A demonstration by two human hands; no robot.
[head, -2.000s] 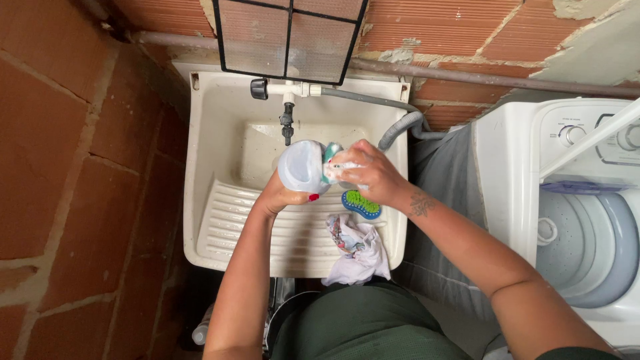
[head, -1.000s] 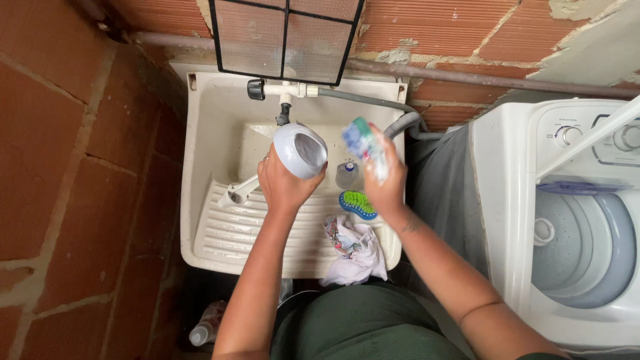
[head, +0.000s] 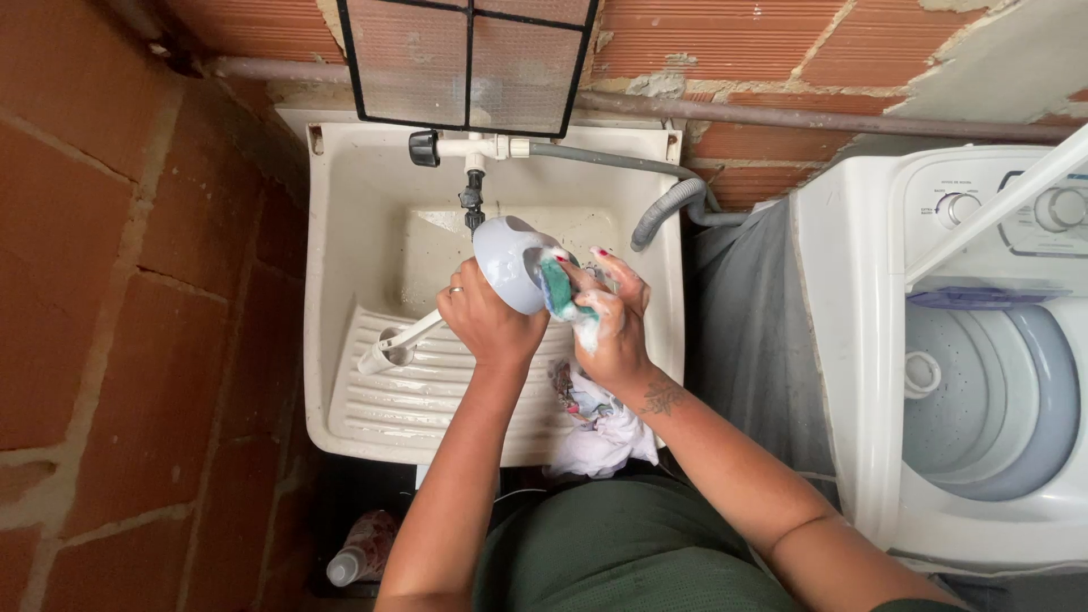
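Note:
Over the laundry sink (head: 325,357), my left hand (head: 495,319) holds a light grey plastic cup-like container (head: 508,265), tilted over to the right. My right hand (head: 614,327), covered in suds, presses a soapy green sponge (head: 557,287) against the container's right-hand opening. A white plastic part with a long handle (head: 387,350) lies on the ribbed washboard, left of my left hand. Below my right hand, a wet white cloth with a coloured print (head: 605,438) hangs at the sink's front edge. The container hides part of the sponge.
A tap with a black knob (head: 423,148) stands at the back of the sink, under a black-framed mesh panel (head: 467,64). A grey drain hose (head: 667,208) hooks over the right rim. An open washing machine (head: 867,340) is at right; a bottle (head: 361,548) is below left.
My right hand has moved left, bringing the sponge from apart to against the container. The green and blue brush seen earlier is now hidden from view.

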